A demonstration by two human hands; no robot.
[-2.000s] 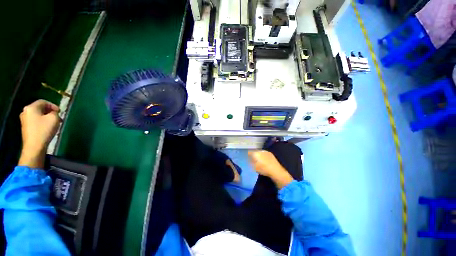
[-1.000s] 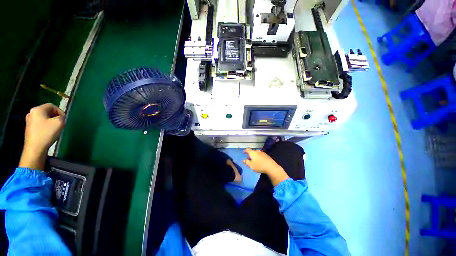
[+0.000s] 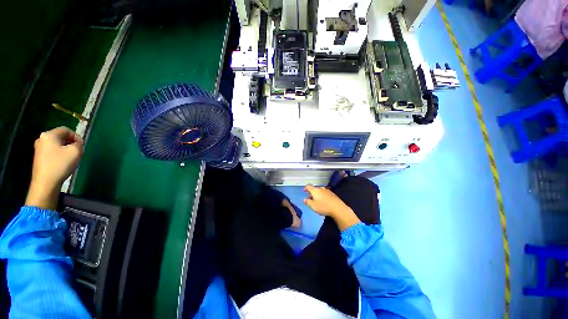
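My left hand (image 3: 57,159) is curled closed at the belt divider, above the black carrier tray (image 3: 121,249); nothing shows in it. A black phone unit with a white-printed label (image 3: 81,237) lies in the tray, partly beside my left sleeve. My right hand (image 3: 327,204) hangs over my lap, empty, with its fingers loosely bent and apart. Another black phone unit (image 3: 290,62) lies label up in the left fixture (image 3: 293,95) of the machine. The right fixture (image 3: 397,78) shows its green bed with no unit on it.
A dark blue desk fan (image 3: 184,124) stands at the belt edge, left of the machine's front panel. The panel has a touchscreen (image 3: 335,147) and a red button (image 3: 413,148). The white central head (image 3: 341,28) stands between the fixtures. Blue stools (image 3: 539,134) stand at the right.
My right hand has shifted slightly left and its fingers have parted. My left hand has moved slightly right. The touchscreen's bright yellow rows have dimmed. Parts of the central head have changed position.
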